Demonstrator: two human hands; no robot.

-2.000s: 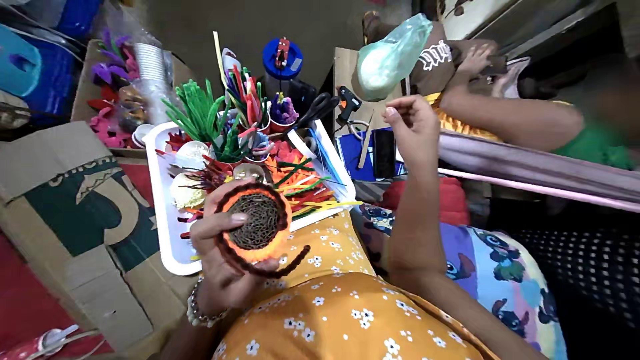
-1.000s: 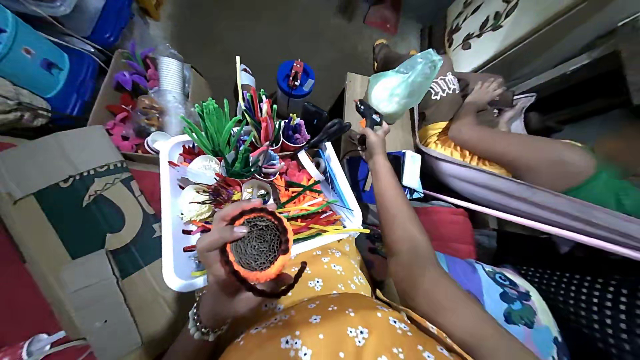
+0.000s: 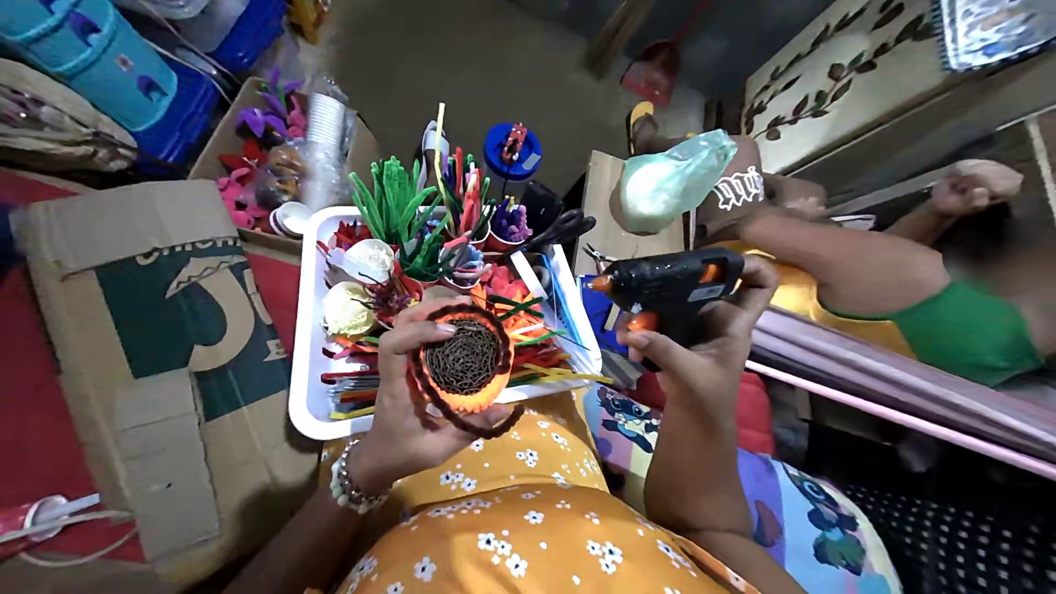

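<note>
My left hand grips a round craft piece with a coiled brown centre and an orange rim. A dark brown pipe cleaner curls around its edge, and one end sticks out at the lower right. To the right, my right hand holds a black hot glue gun with an orange nozzle, which points left toward the craft piece without touching it. Behind my left hand, a white plastic tray holds pipe cleaners in many colours, with green ones standing upright, and pale yarn-like balls.
A cardboard box with pipe-cleaner flowers and stacked cups is at upper left. Flattened cardboard lies left of the tray. A green plastic bag rests on a board beside pliers. Another person's legs are at right.
My right hand, empty two seconds ago, took hold of the glue gun near the plastic bag and has brought it down toward the craft piece. My left hand still holds the piece.
</note>
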